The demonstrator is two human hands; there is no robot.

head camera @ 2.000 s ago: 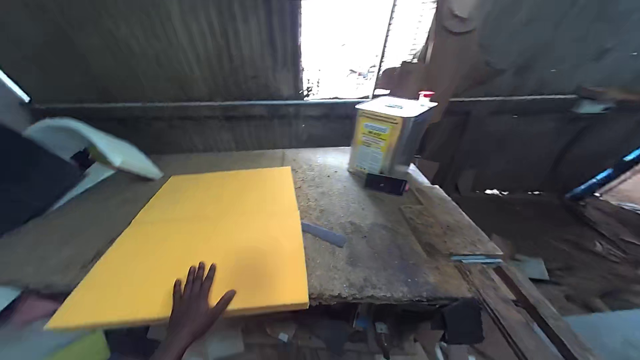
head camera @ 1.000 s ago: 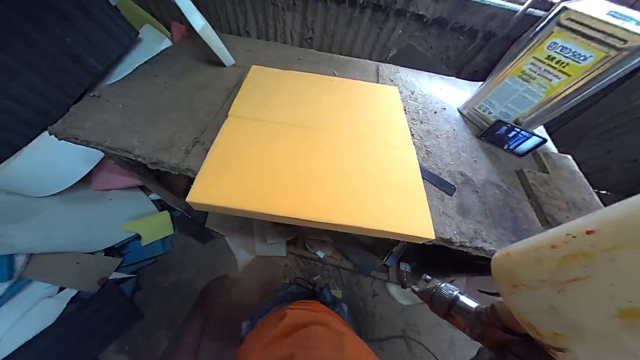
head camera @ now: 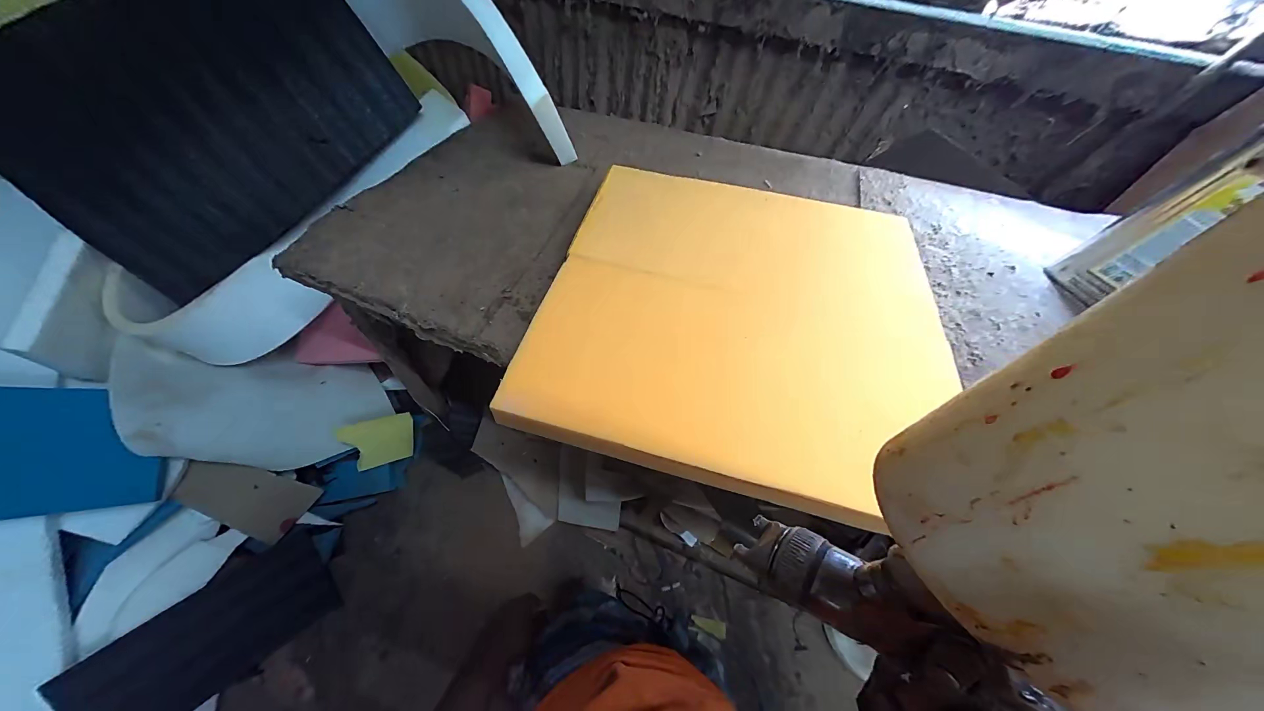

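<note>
A yellow foam slab (head camera: 741,346) lies flat on the worktable (head camera: 425,237), its near edge overhanging the front, with a faint line across its far part. At the lower right, my right hand (head camera: 928,667) is closed around a metal spray gun (head camera: 815,568), partly hidden in shadow. The gun's nozzle is just below the slab's near edge. A large cream plastic container (head camera: 1106,464), stained with red and yellow, fills the right side and covers the slab's near right corner. A dim, blurred skin-toned shape at the bottom left may be my left hand; its fingers cannot be made out.
Black ribbed foam (head camera: 207,128) and a curved white foam strip (head camera: 523,89) stand at the upper left. Blue foam (head camera: 74,454) and other offcuts are piled below. A metal can (head camera: 1145,247) sits at the back right, before a dirty wall (head camera: 750,89). Scraps lie under the table.
Two seconds ago a hand rested on the yellow slab; it is off it now. The spray gun and container have come into view at the right. The view has tilted down and turned left.
</note>
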